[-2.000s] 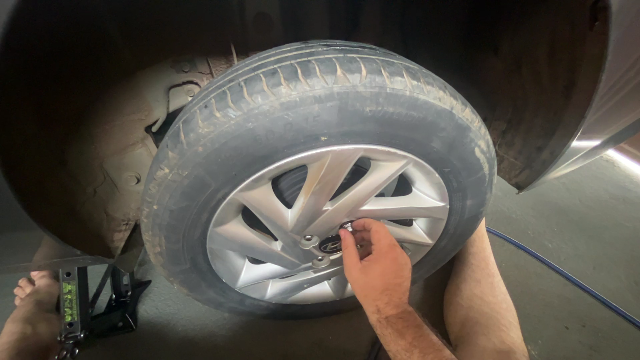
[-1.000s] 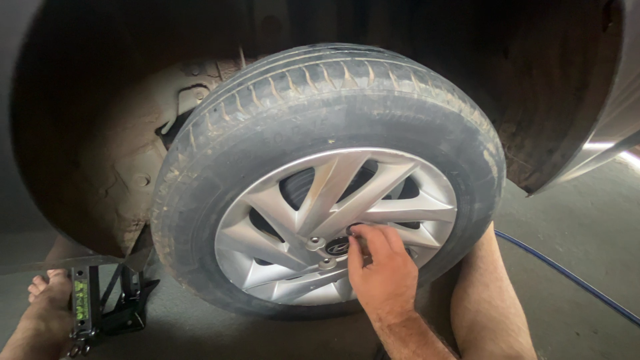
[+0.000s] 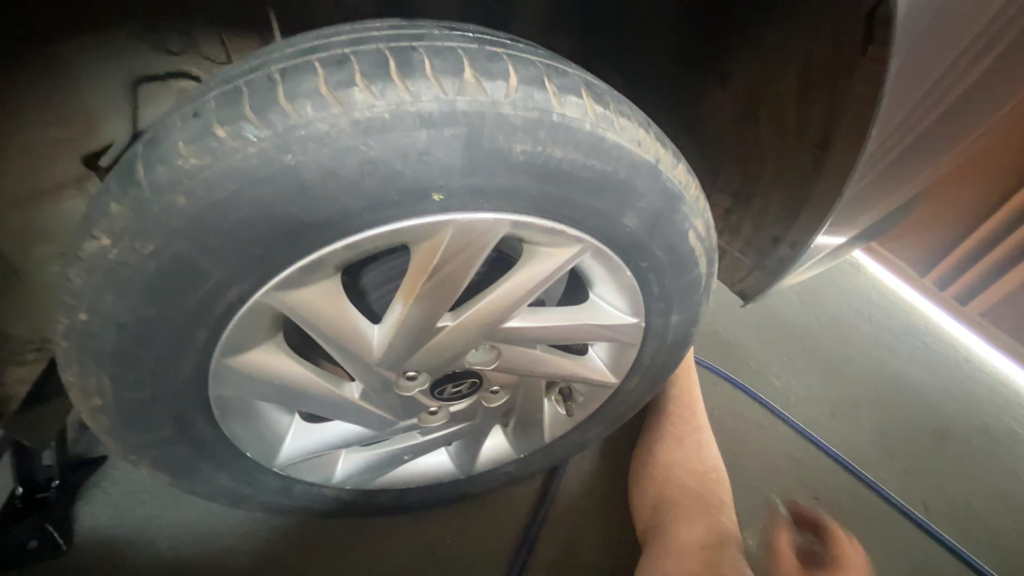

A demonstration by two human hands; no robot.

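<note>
A car wheel stands in the wheel arch, with a black tyre point(image 3: 560, 168) and a silver alloy rim point(image 3: 448, 280). At the rim's middle is a Hyundai centre cap point(image 3: 456, 387), ringed by several lug holes point(image 3: 411, 378); whether nuts sit in them is hard to tell. The valve stem point(image 3: 567, 400) shows near the rim's lower right. My right hand point(image 3: 816, 540), blurred, is low at the right, away from the wheel. Its fingers look bent, and whether they hold anything small cannot be made out. My left hand is out of view.
A bare leg point(image 3: 684, 480) stands just right of the tyre. A blue hose point(image 3: 848, 464) runs along the grey floor at the right. A dark metal jack point(image 3: 36, 488) is at the lower left. The car's body edge point(image 3: 832, 216) hangs at the upper right.
My right hand has left the wheel's centre, where its fingers were beside the cap, and moved to the lower right. The view has shifted, and the wheel looks nearer.
</note>
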